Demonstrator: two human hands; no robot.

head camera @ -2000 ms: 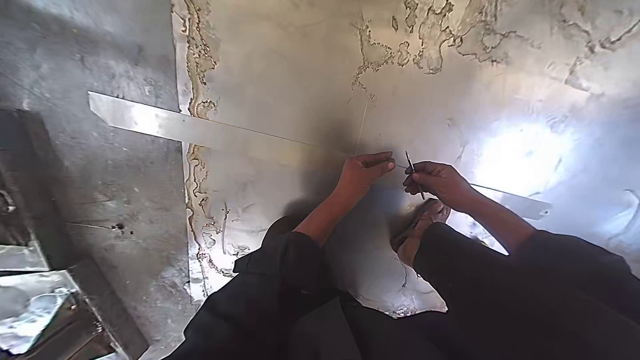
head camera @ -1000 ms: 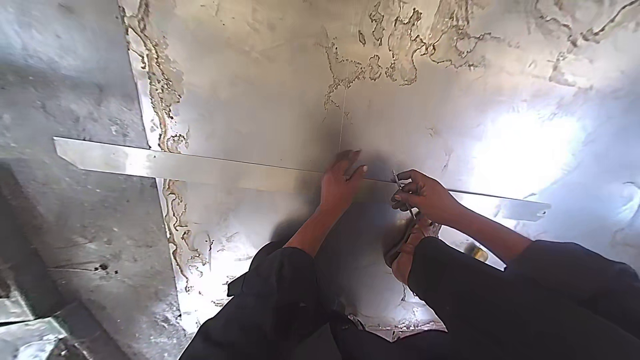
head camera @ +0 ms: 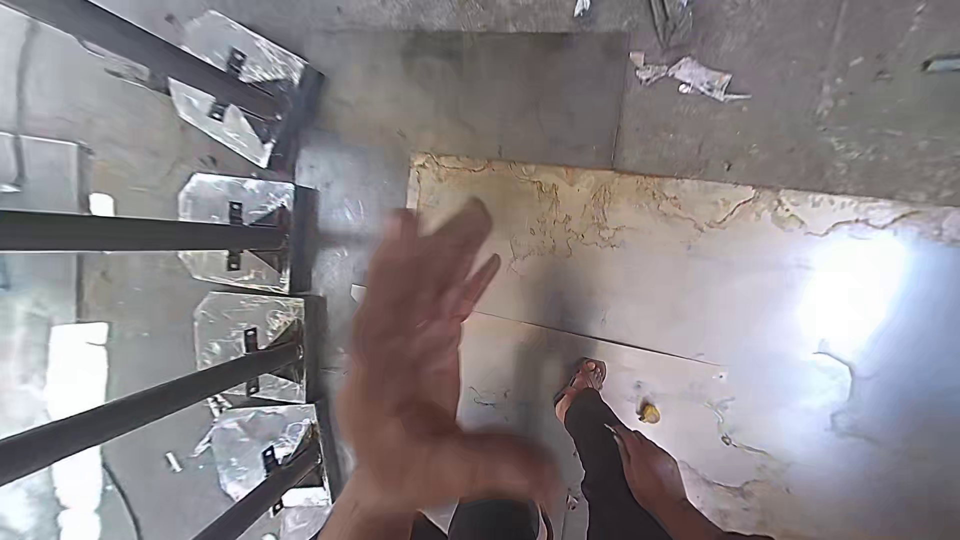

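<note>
My left hand (head camera: pixel 420 360) is raised close to the camera, blurred, with fingers and thumb spread and nothing seen in it. Lower right, my right hand (head camera: pixel 652 465) rests against my dark-trousered leg. A thin pale bit shows at its fingertips, but I cannot tell whether it is held. Under both lies a large stained metal sheet (head camera: pixel 675 285). A long flat metal strip (head camera: pixel 600 346) lies across the sheet, its dark upper edge running between my left hand and the bright glare; the left hand hides part of it.
My sandalled foot (head camera: pixel 589 375) stands on the sheet beside a small yellow object (head camera: pixel 649 412). Along the left, several dark metal posts (head camera: pixel 142 231) with shiny plates (head camera: pixel 217 195) lie on the floor. Crumpled scraps (head camera: pixel 697 77) lie beyond the sheet's far edge.
Both hands have left the strip, where they were close together. The left is now raised near the camera, and the right is back by my leg. The view has shifted widely, showing the posts.
</note>
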